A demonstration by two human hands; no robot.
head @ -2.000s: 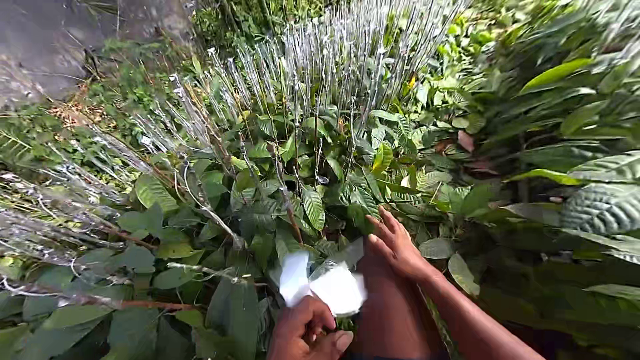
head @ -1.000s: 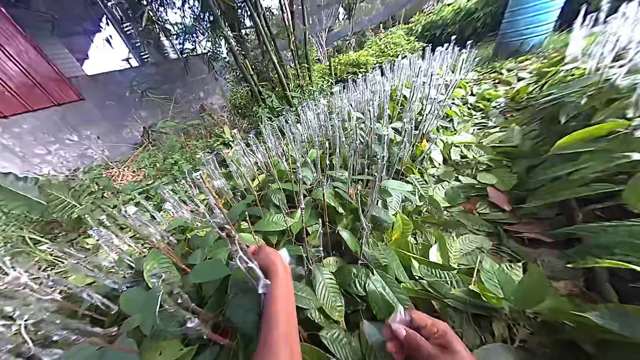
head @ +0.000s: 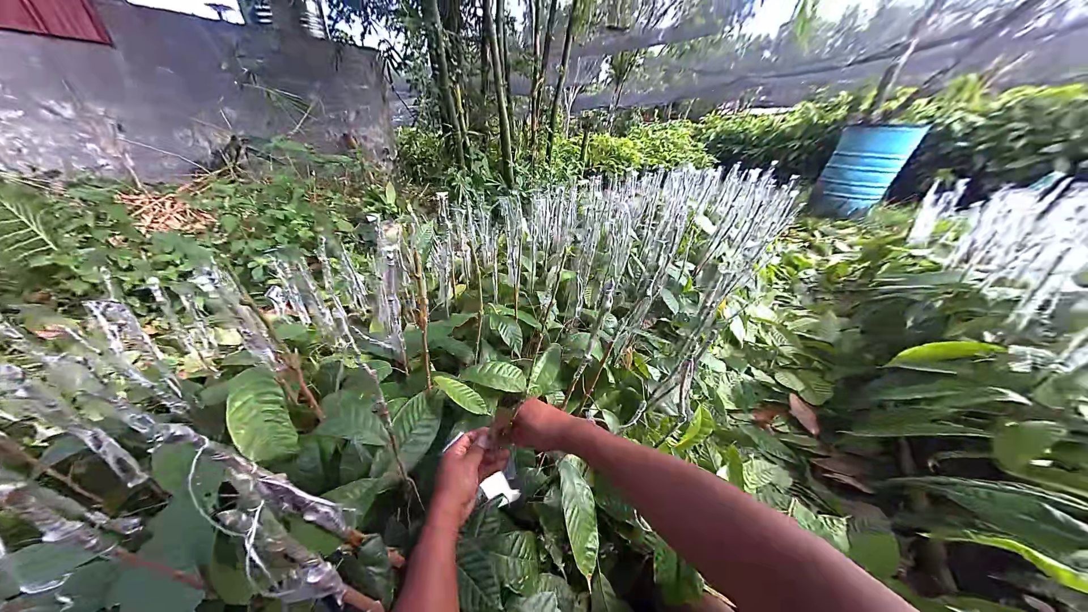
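Low among broad green leaves, my left hand [head: 466, 472] has its fingers bent at a thin stem, touching the fingers of my right hand [head: 535, 425]. The right hand is closed around something small that its own fingers hide. A white piece of plastic or paper [head: 499, 487] shows just below both hands; which hand holds it, I cannot tell. Upright stems wrapped in clear plastic film [head: 391, 289] stand in front of the hands, and more wrapped stems [head: 280, 493] lean in at the lower left, with loose strips hanging from them.
Behind the dense rows of wrapped stems [head: 654, 212] stand bamboo stalks [head: 497, 93]. A blue drum [head: 867, 170] is at the upper right, a grey wall [head: 212, 93] at the upper left. Large leaves [head: 960, 408] crowd the right side, with brown dry leaves [head: 803, 414] on the ground.
The view has tilted up. My hands, apart one second ago, are now together low among the leaves.
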